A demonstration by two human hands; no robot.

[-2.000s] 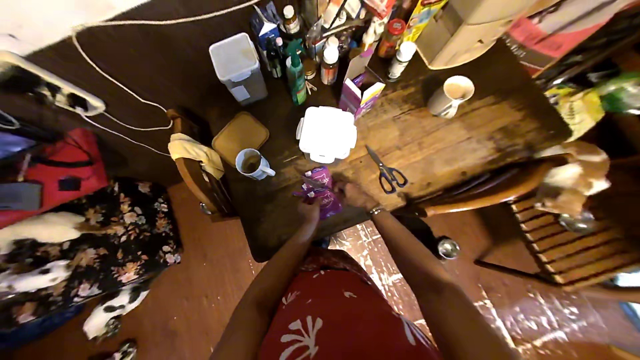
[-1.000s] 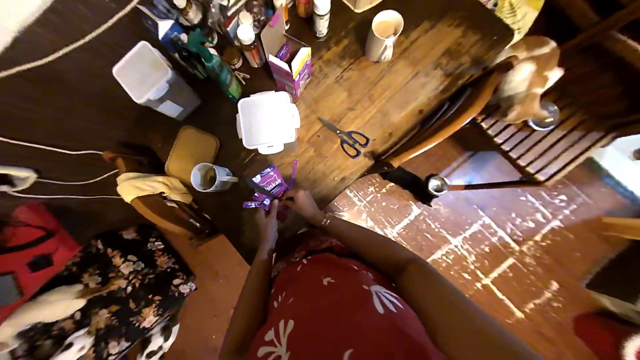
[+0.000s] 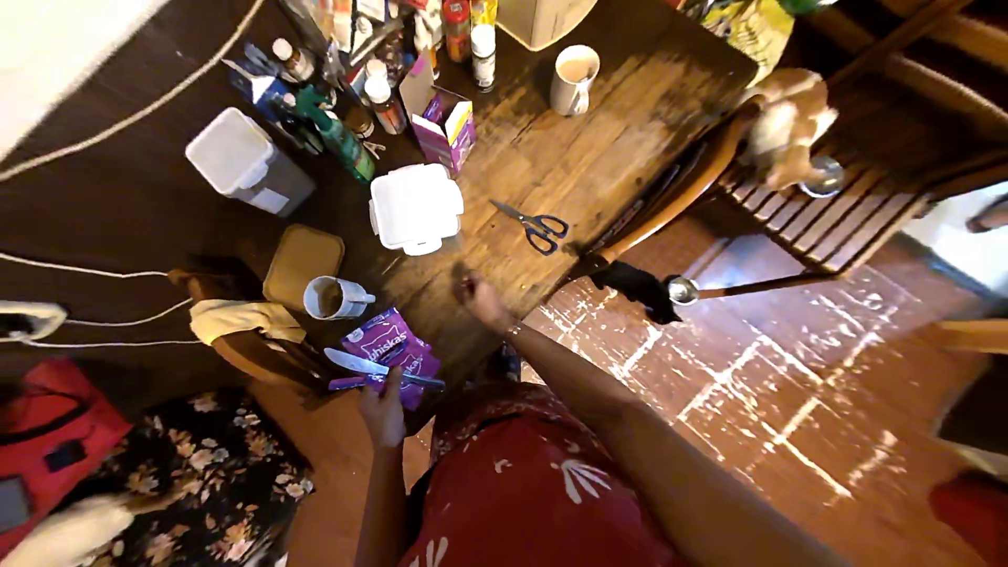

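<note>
My left hand [image 3: 383, 402] holds a table knife [image 3: 358, 363] over purple Whiskas pouches [image 3: 386, 337] at the near left table edge. My right hand [image 3: 482, 303] is over the wood to the right, fingers curled; whether it holds anything small is unclear. Above it lie black-handled scissors [image 3: 537, 227], blades partly apart. A white lidded container [image 3: 416, 209] stands behind both hands. Left of it are a mug [image 3: 335, 298] with brown contents and a flat tan lid or tray [image 3: 303, 266]. An opened purple carton [image 3: 445, 130] stands farther back.
A tall plastic tub [image 3: 252, 165], a green spray bottle [image 3: 339, 138] and several bottles crowd the back left. A mug of milky drink [image 3: 574, 81] is at the back. A chair [image 3: 701, 197] borders the right edge. A black cat [image 3: 634, 289] is at a metal bowl [image 3: 682, 290]; another cat [image 3: 787, 130] sits on a slatted seat.
My hands, together at the pouches a second ago, are now apart. The right has moved away to the right; a knife now shows in the left.
</note>
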